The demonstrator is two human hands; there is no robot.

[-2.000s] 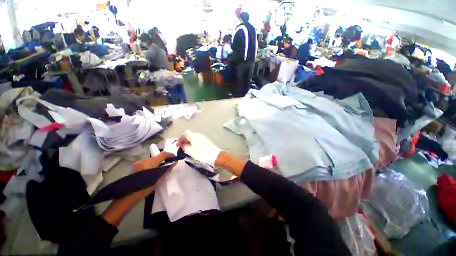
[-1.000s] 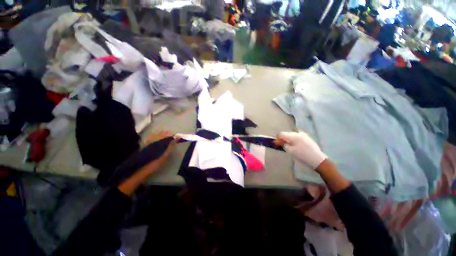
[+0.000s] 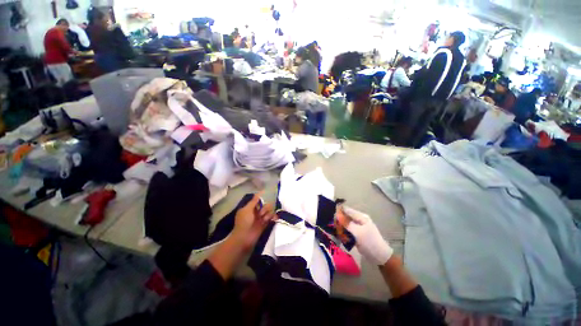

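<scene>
A bundle of white and black cut panels (image 3: 294, 244) lies at the table's near edge, pinched in at the middle by a narrow tie strip (image 3: 292, 221). My left hand (image 3: 252, 221), bare, is at the bundle's left side with its fingers closed on the strip's left end; a black length hangs behind the wrist. My right hand (image 3: 365, 235), in a white glove, grips the dark right end of the strip beside the bundle. Its fingertips are partly blurred. A bright pink piece (image 3: 344, 260) shows under the bundle's right side.
White offcuts (image 3: 261, 153) and a black cloth heap (image 3: 177, 207) lie left on the table (image 3: 366, 172). A red tool-like item (image 3: 97, 205) with a cord is farther left. Pale blue garments (image 3: 471, 223) cover the right. A grey box (image 3: 121, 102) stands back left. People are behind.
The view has tilted up, showing more of the room. My hands were spread wide pulling the strip one second ago; they are now closer together, near the bundle.
</scene>
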